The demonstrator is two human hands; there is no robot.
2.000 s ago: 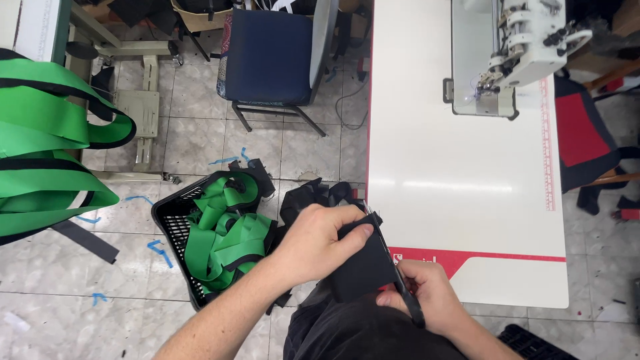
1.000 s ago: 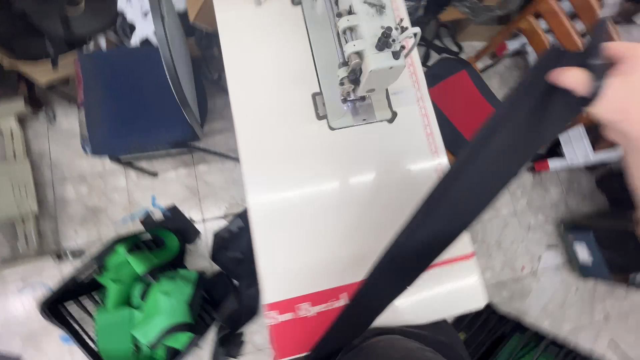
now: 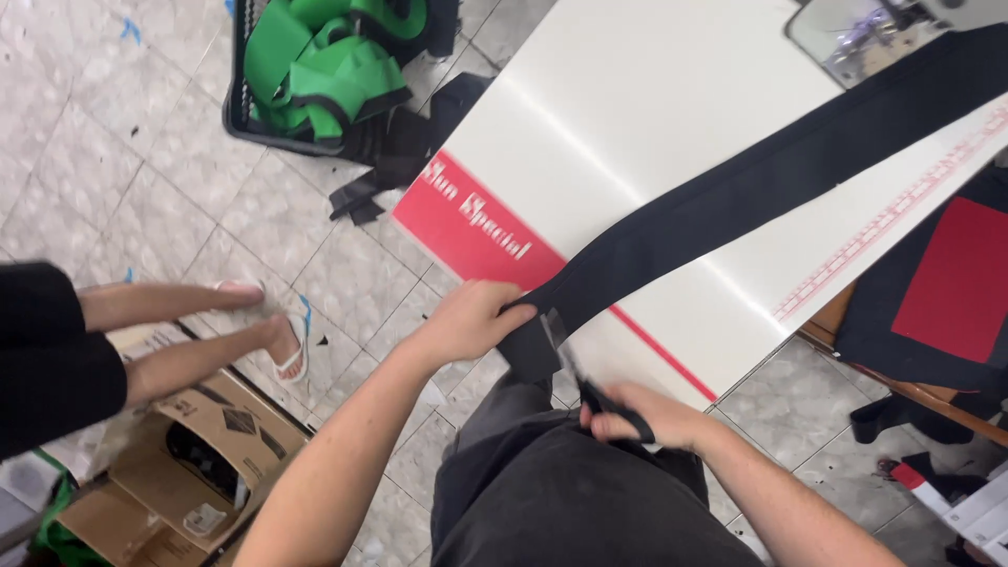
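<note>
A long black fabric strip [image 3: 732, 185] runs from the sewing machine [image 3: 882, 27] at the top right across the white table [image 3: 669, 102] and over its near edge. My left hand [image 3: 476, 319] pinches the strip near its end, thumb on top. In my right hand [image 3: 650, 413] are black-handled scissors [image 3: 602, 402], their blades at the strip just right of my left thumb. A short end of the strip hangs below the blades, above my lap. Whether the blades have cut through it, I cannot tell.
A black crate [image 3: 236, 118] of green straps stands on the floor at upper left, black scraps [image 3: 358, 197] beside it. Another person's legs [image 3: 181, 303] in sandals are at left, above a cardboard box [image 3: 236, 441]. A chair with a red patch [image 3: 953, 276] is at right.
The strip, held up at the right a second ago, now lies along the table. Scissors are now plain in my right hand, and my left hand has come into view on the strip. The view has turned.
</note>
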